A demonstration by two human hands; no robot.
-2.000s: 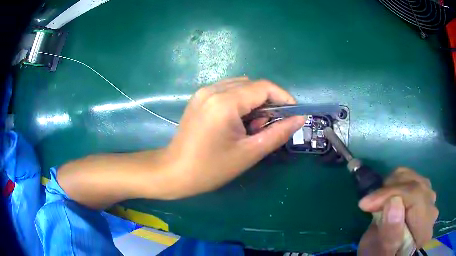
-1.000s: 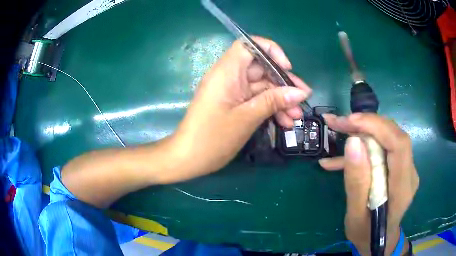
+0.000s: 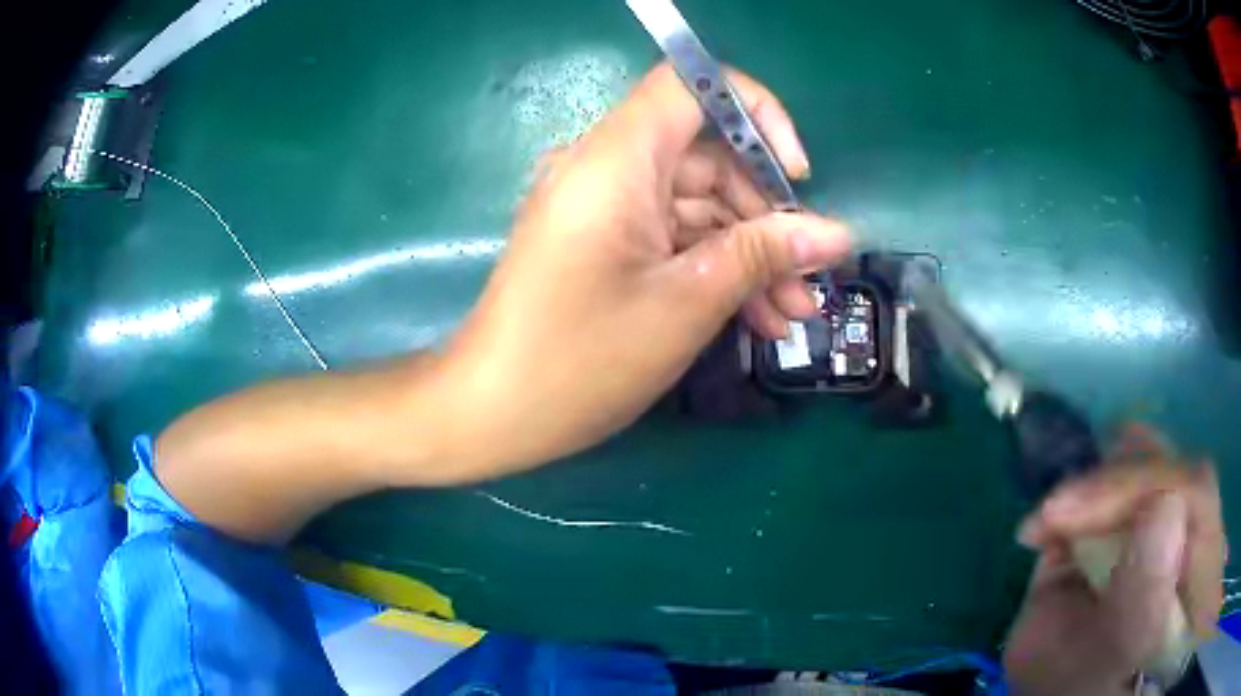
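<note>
A small black device housing [image 3: 821, 384] lies open in a black holding fixture [image 3: 920, 320], with a pale rectangle and tiny board parts showing inside. My left hand [image 3: 626, 258] holds silver tweezers [image 3: 715, 95] with round holes, their lower end hidden by my fingers near the housing's upper edge. My right hand [image 3: 1130, 558] is blurred and holds a soldering iron [image 3: 1004, 394] by its pale grip. The iron's blurred tip points up and left over the fixture's right side. Thin solder wire [image 3: 225, 224] passes beneath my left forearm, its loose end on the mat.
A solder reel [image 3: 93, 140] stands at the far left. A white strip [image 3: 177, 44] lies at the upper left. A dark round grille [image 3: 1150, 16] and a red object [image 3: 1226, 82] are at the upper right. The green mat [image 3: 408, 204] shows light reflections.
Over the last second, the iron has swung from pointing up to slanting left over the fixture, and my right hand has moved right and down. The tweezers were lowered over the fixture earlier and now stand more upright.
</note>
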